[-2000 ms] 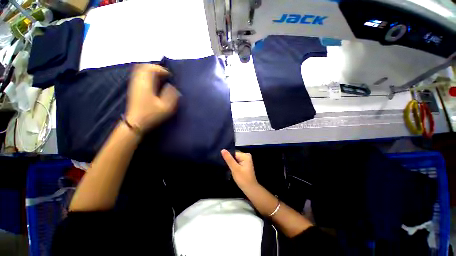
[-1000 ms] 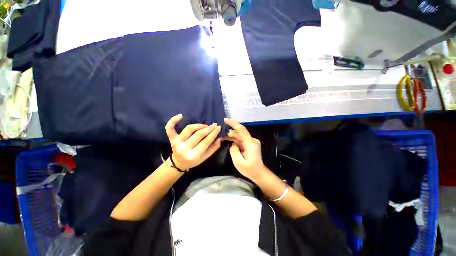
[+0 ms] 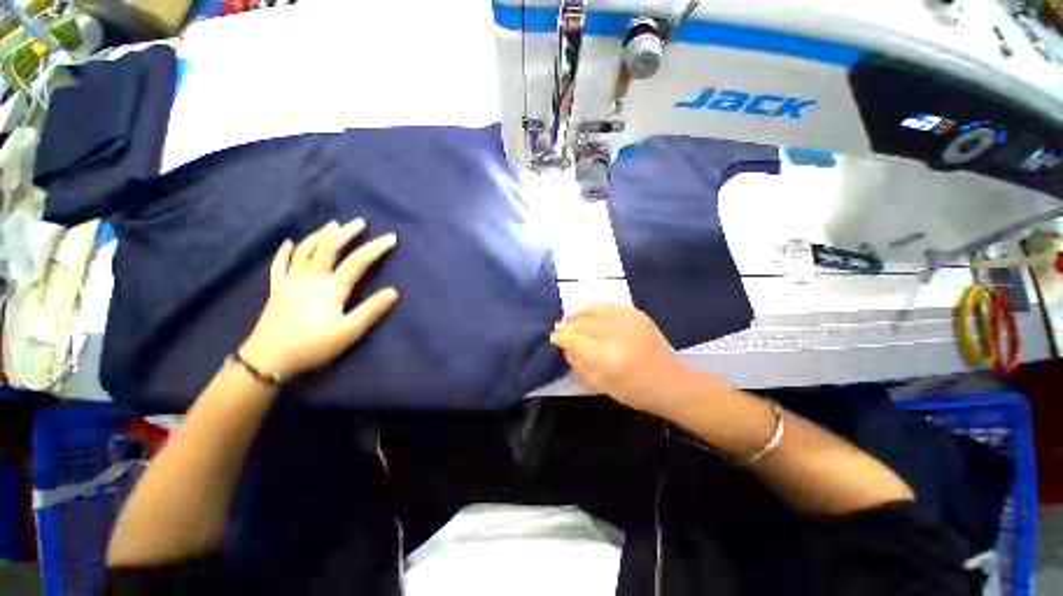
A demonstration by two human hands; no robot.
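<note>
The navy garment body (image 3: 431,233) lies on the table left of the needle, its right edge beside the lit presser foot and needle (image 3: 548,157). My left hand (image 3: 321,300) lies flat on the cloth with fingers spread, holding nothing. My right hand (image 3: 612,349) pinches the cloth's right edge near the table front. The navy cut piece (image 3: 682,256) lies right of the needle, partly under the arm of the white sewing machine (image 3: 746,76).
Folded navy pieces (image 3: 105,134) lie far left, by pale scraps (image 3: 58,291). Small snips (image 3: 847,259) and yellow and red scissors (image 3: 988,328) lie at right. Blue baskets (image 3: 64,466) with dark cloth stand below both table ends; the right one (image 3: 1016,454) is partly hidden.
My left hand has left the front corner and moved up-left onto the cloth. My right hand has moved right, still at the edge. The view has shifted, showing more of the machine.
</note>
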